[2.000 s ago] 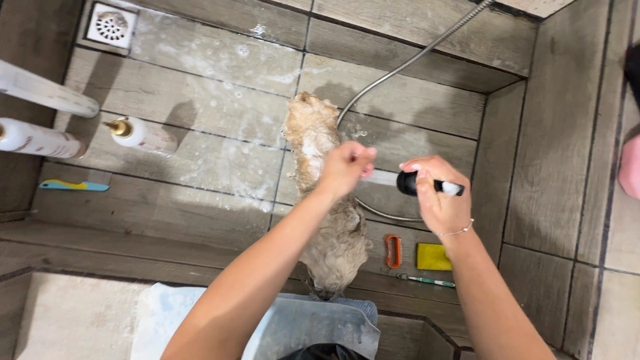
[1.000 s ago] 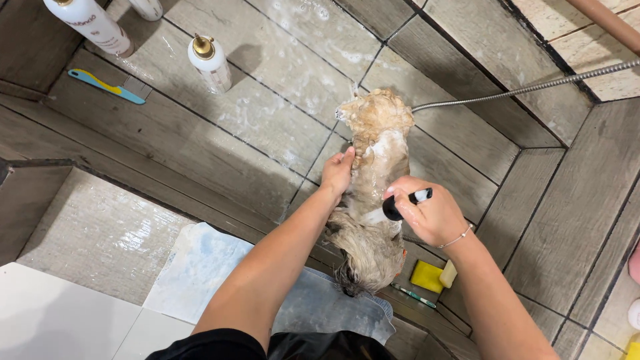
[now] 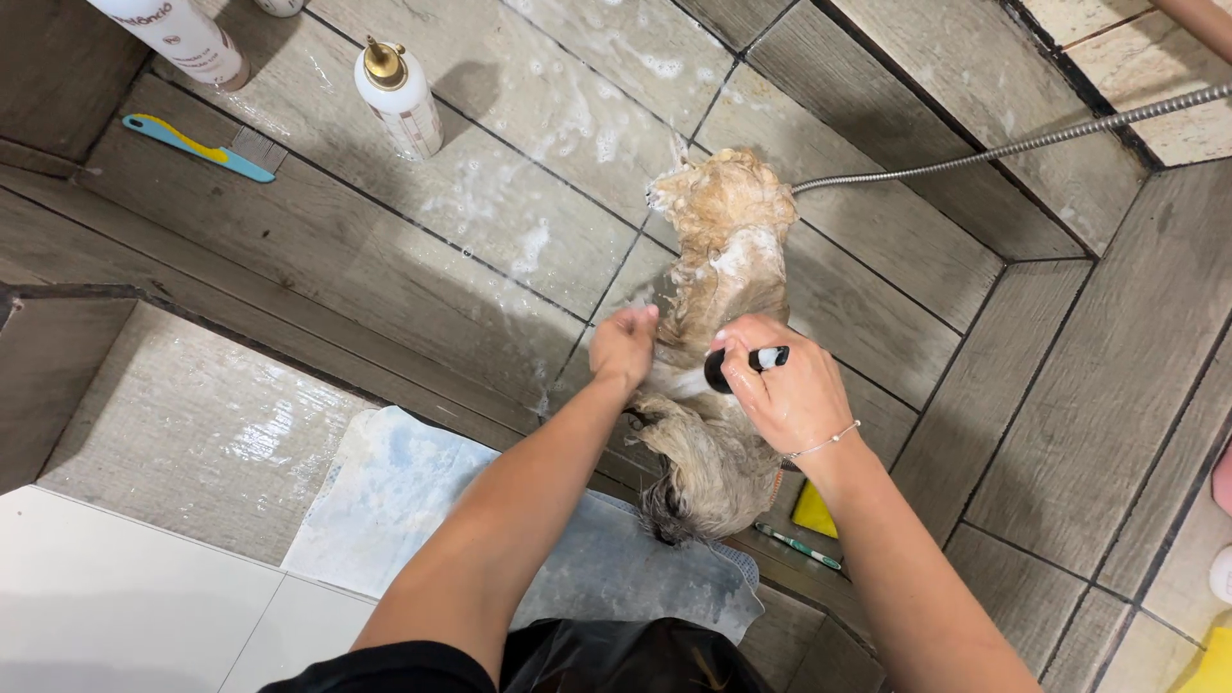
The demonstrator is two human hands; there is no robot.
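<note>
A wet, lathered dog point(image 3: 736, 274) stands on the tiled floor, its head toward me and its rump pointing away. My right hand point(image 3: 784, 385) grips a black handheld shower head point(image 3: 717, 372) by its handle. Water sprays from it to the left, across the dog's coat near the neck. Beside the dog's left flank in the view is my left hand point(image 3: 626, 345), with its fingers curled against the wet fur; whether it pinches any fur is unclear. White foam lies along the dog's back.
A metal shower hose point(image 3: 1011, 149) runs to the upper right. Bottles, including one with a gold nozzle point(image 3: 399, 101), and a blue-and-yellow comb point(image 3: 197, 147) are at upper left. A yellow sponge point(image 3: 814, 510) and a toothbrush point(image 3: 797, 546) lie near the ledge, by a pale mat point(image 3: 385, 500).
Two seconds ago both hands were together over the dog with the shower head; now the right hand holds it low at the coat and the left is at the dog's side. The view has turned.
</note>
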